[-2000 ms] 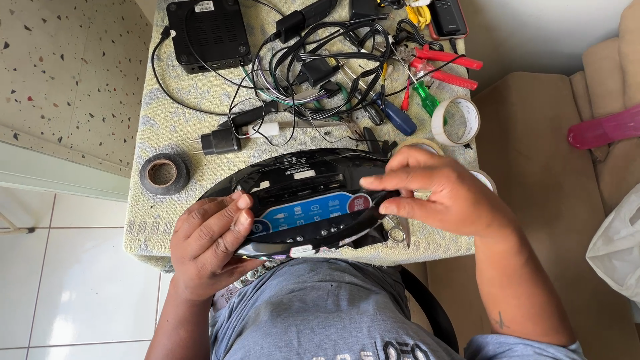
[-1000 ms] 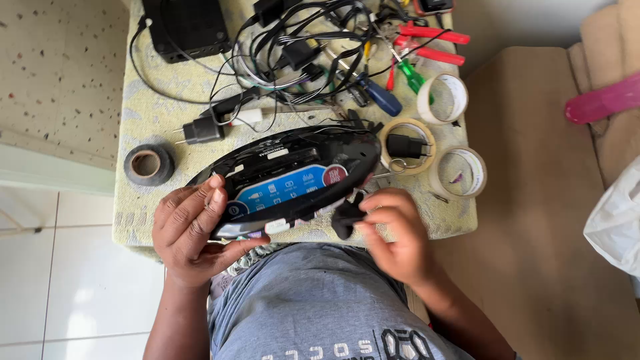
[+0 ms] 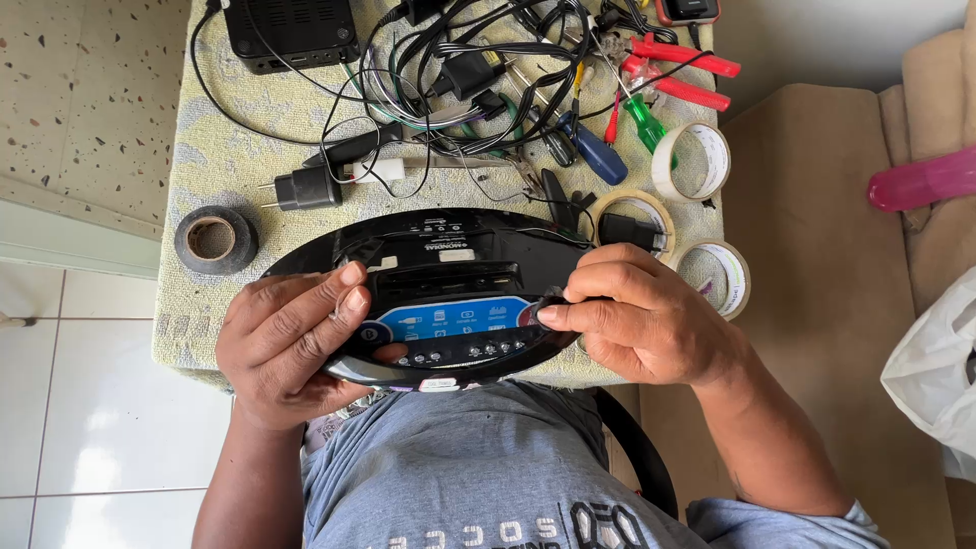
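A black oval Mondial speaker unit (image 3: 450,274) with a blue label and a row of small buttons is tilted over the table's near edge. My left hand (image 3: 293,339) grips its left end, thumb below and fingers on top. At the unit's right end, my right hand (image 3: 637,313) pinches a small dark piece (image 3: 549,306), perhaps cloth or foam, against the red end of the label. A thin wire runs along the unit's upper right edge. The unit's underside is hidden.
Behind the unit lie a black power adapter (image 3: 307,188), tangled black cables (image 3: 427,57), a blue screwdriver (image 3: 598,152) and red-handled pliers (image 3: 682,57). Black tape (image 3: 216,240) is at the left; rolls of light tape (image 3: 691,162) are at the right. A black box (image 3: 290,34) stands at the back left.
One second ago my right hand held the dark piece below the unit's right end; now it has moved up onto the unit's face. My left hand keeps its hold on the left end.
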